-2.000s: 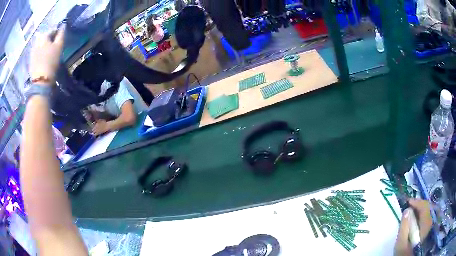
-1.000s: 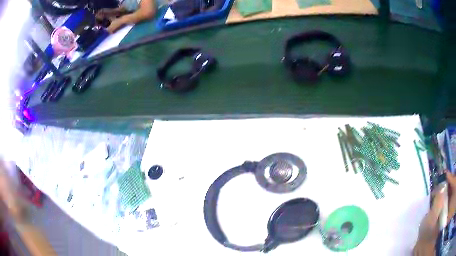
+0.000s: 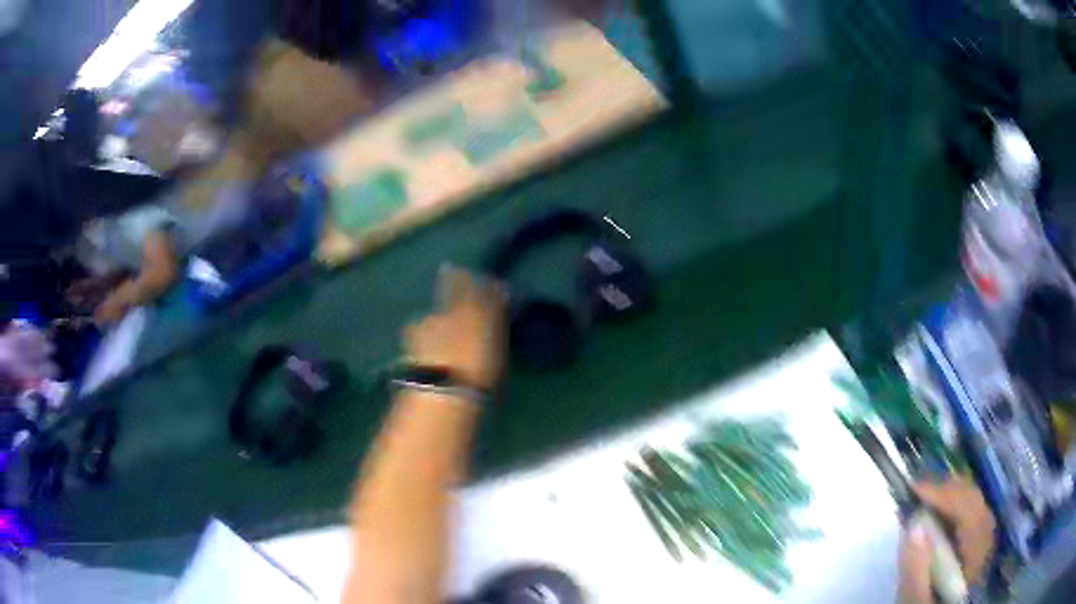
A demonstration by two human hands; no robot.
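Note:
The picture is blurred. My left hand [image 3: 460, 325] reaches over the green belt, at the left side of a black pair of headphones [image 3: 614, 283]; whether its fingers hold the headphones cannot be told. My right hand [image 3: 962, 525], at the lower right, is closed around the pale grip of a soldering iron [image 3: 944, 560]. A pile of narrow green PCB strips [image 3: 732, 496] lies on the white sheet [image 3: 614, 566]. Part of a black ear cup [image 3: 531, 586] shows at the bottom edge, cut off by it.
More black headphones [image 3: 283, 401] lie on the dark green belt [image 3: 755, 283] to the left. Across it are a pale board [image 3: 590, 89] with green panels, a blue tray [image 3: 277, 242] and a person's arm [image 3: 153, 277]. A blue tray [image 3: 968, 389] and a bottle [image 3: 997, 242] stand right.
The view has swung up towards the belt. My left hand, blurred at the left edge one second ago, is now out over the belt by the headphones. My right hand still holds the iron.

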